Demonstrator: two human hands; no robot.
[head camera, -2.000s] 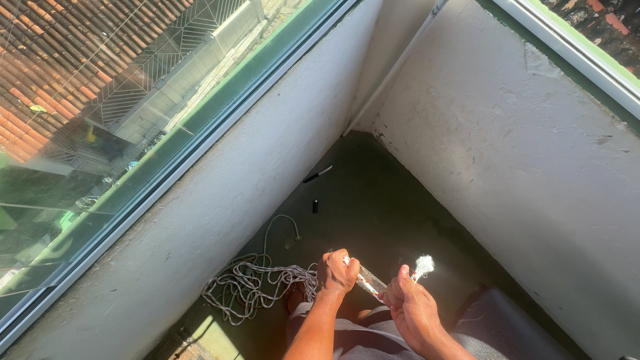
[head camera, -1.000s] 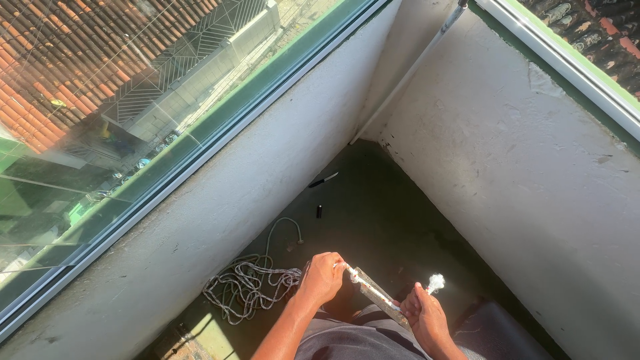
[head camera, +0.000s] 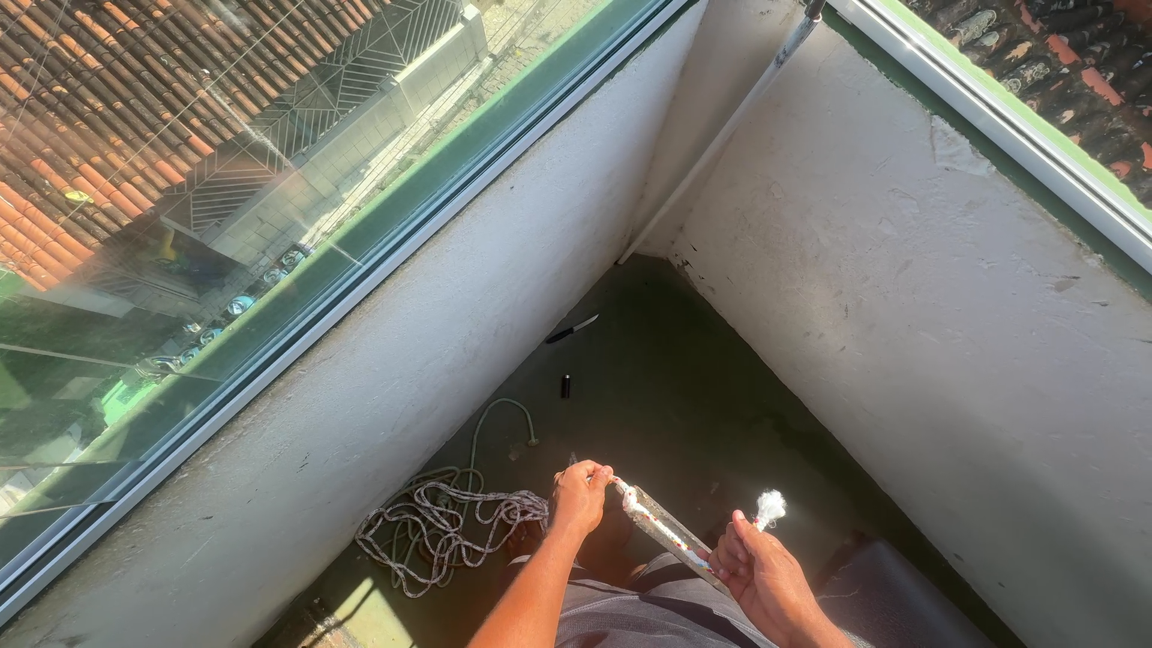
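My left hand (head camera: 581, 495) pinches a white rope with coloured flecks near one end of a flat, worn stick (head camera: 664, 531). That rope (head camera: 675, 533) runs along the stick toward my right hand (head camera: 759, 569). The right hand grips the rope, and its frayed, fluffy white end (head camera: 770, 507) sticks up above the thumb. The stick lies slanted between both hands, over my lap. To the left of my left hand, a loose tangle of rope (head camera: 441, 531) rests on the floor, with a thin greenish cord end (head camera: 531, 441) curving out above it.
A knife with a black handle (head camera: 560, 336) lies on the dark floor by the left wall, near a small black cylinder (head camera: 565, 387). White walls (head camera: 900, 225) meet in a corner ahead, where a pipe (head camera: 720, 139) slants down. A window (head camera: 360, 270) tops the left wall.
Two seconds ago my hands were closer together; they have since moved apart, and more of the stick and rope shows between them. The rope tangle and knife still lie on the floor.
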